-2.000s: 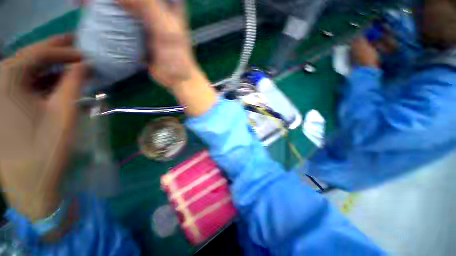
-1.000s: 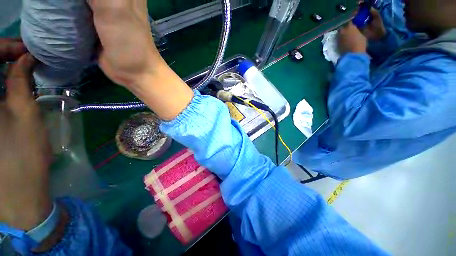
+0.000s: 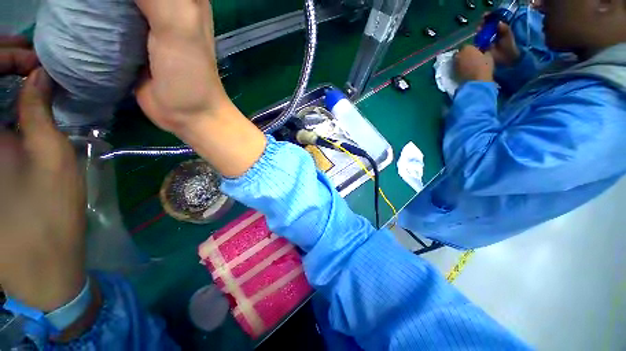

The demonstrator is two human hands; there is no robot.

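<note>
The thick grey ribbed duct hose is at the upper left. The clear flared hood hangs below it, partly behind my left hand. My right hand is against the hose's right side; its fingers are cut off by the top edge, so its grip is not shown. My left hand, large and close, is at the far left beside the joint of hose and hood, with a light blue strap on the wrist. Its fingers are partly cut off and hidden. A shiny gooseneck tube curves to the right of the hose.
A round cup of silvery bits and a pink taped pad lie below my right forearm. A metal tray holds a white bottle with blue cap and the soldering iron. A crumpled wipe and a person in blue are right.
Both hands were higher and blurred two seconds ago, with the hose farther right. Since one second ago, the hose and my right hand show slightly farther right; the hands' placement is nearly unchanged.
</note>
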